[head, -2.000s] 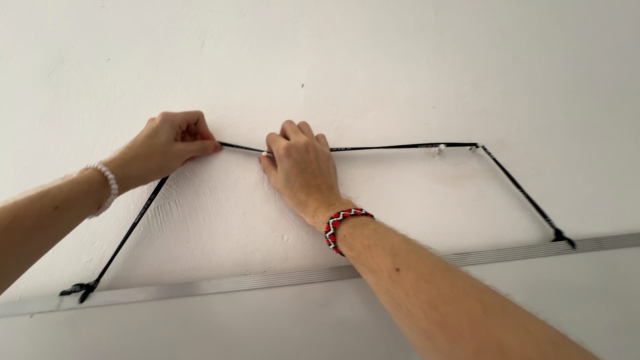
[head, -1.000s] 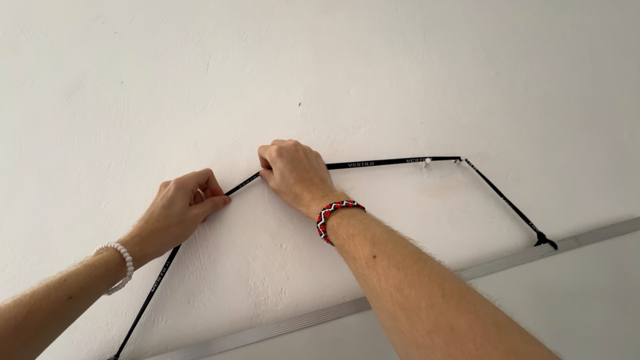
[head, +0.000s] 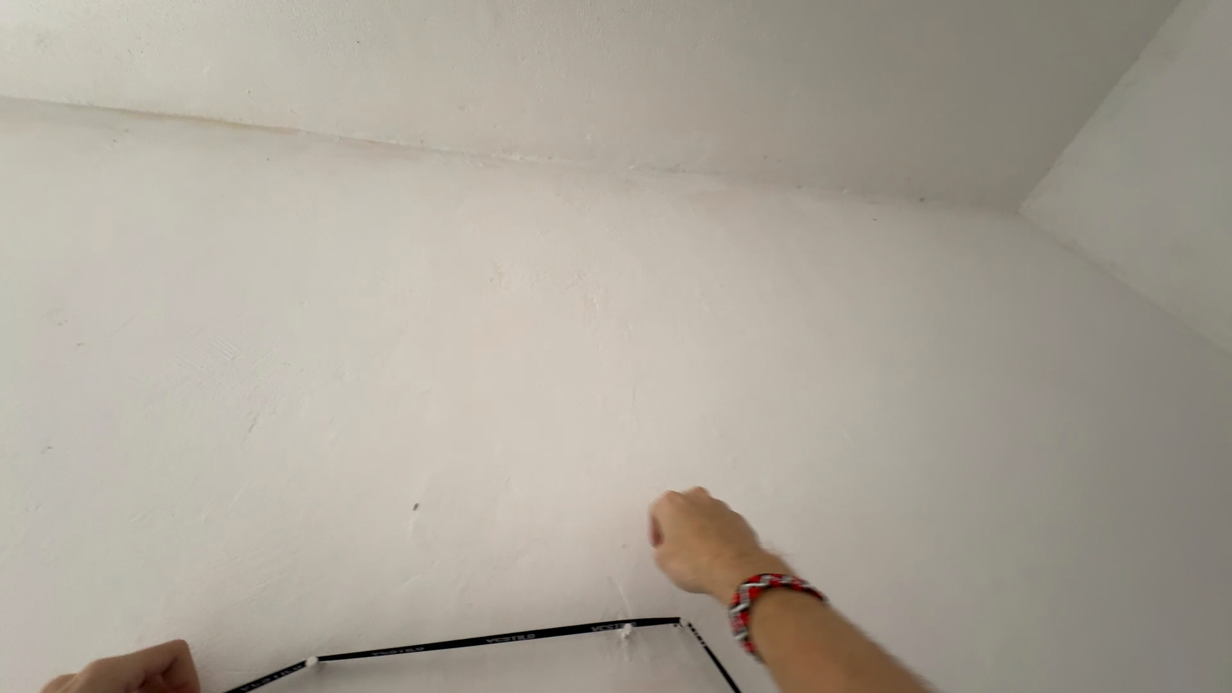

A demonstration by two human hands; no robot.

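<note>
A black strap bearing white writing point(head: 510, 638) runs along the wall at the bottom of the view, over a white peg point(head: 312, 662) on the left, a second white peg point(head: 627, 631) and a bend at the right. My left hand point(head: 144, 669) is at the lower left edge beside the strap's left part, mostly cut off, so its hold cannot be told. Above the strap's right end is my right hand point(head: 703, 541), off the strap, fingers curled and slightly blurred; whether anything is inside them is hidden. A red, black and white woven bracelet point(head: 760, 602) circles my right wrist.
A pale plastered wall point(head: 539, 385) fills most of the view, with a small dark mark point(head: 416, 506) above the strap. The ceiling point(head: 616, 77) meets it above, and another wall surface point(head: 1155, 183) adjoins at the upper right corner.
My right hand has left the middle of the strap and moved right, above the strap's right end. The view has tilted up; the metal rail is out of sight.
</note>
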